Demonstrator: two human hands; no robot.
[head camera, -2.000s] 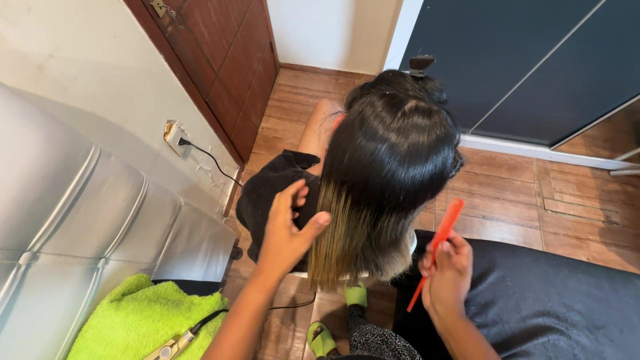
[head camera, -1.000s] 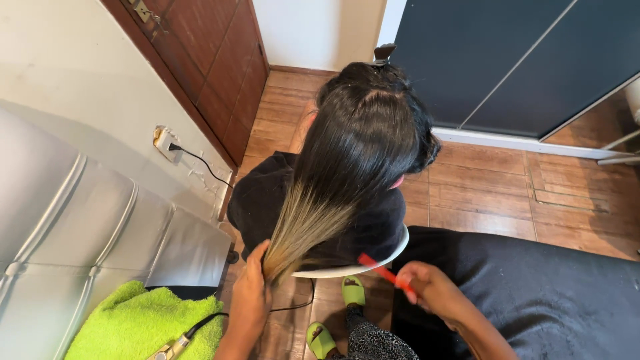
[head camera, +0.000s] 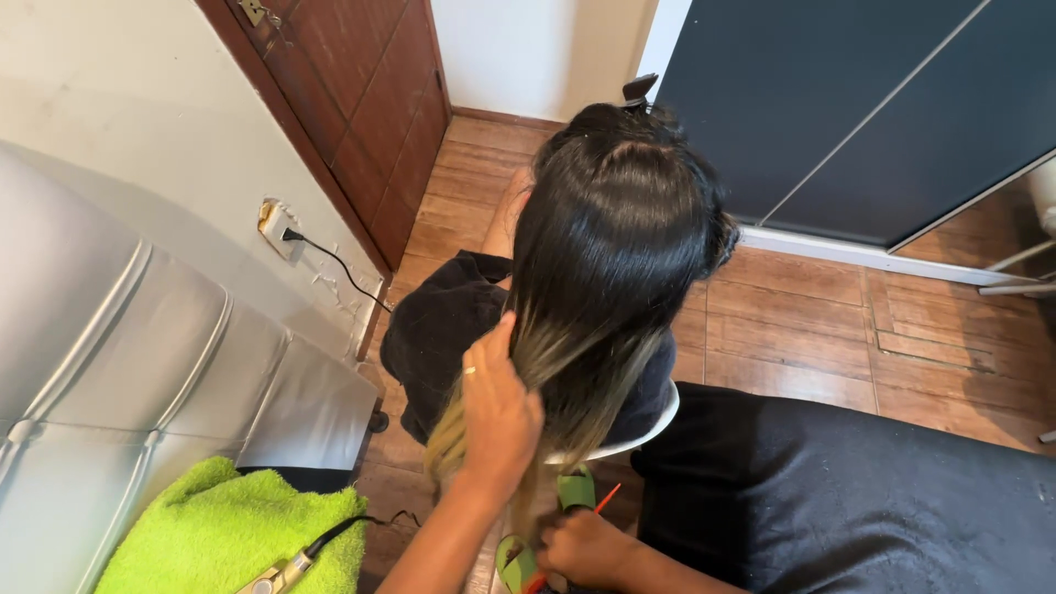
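A seated person's long straight hair (head camera: 606, 239), dark on top with blond ends, hangs down the back, its upper part held by a dark hair clip (head camera: 640, 89). My left hand (head camera: 499, 404), with a ring on one finger, lies against the left side of the lengths; whether its fingers grip any strands cannot be told. Below the ends, my right hand (head camera: 586, 544) is closed around a red comb (head camera: 608, 499), which sticks out above and below the fist.
A gold hair straightener (head camera: 280, 573) rests on a lime-green towel (head camera: 223, 528) at lower left. Black cloth covers a surface (head camera: 841, 495) at right. A plug sits in a wall socket (head camera: 279, 229). Green slippers (head camera: 576, 488) and a white seat edge (head camera: 660, 433) show below the hair.
My left hand has moved from the gathered hair ends up to the side of the lengths. The hair now hangs more spread. My right hand with the comb has moved down and left.
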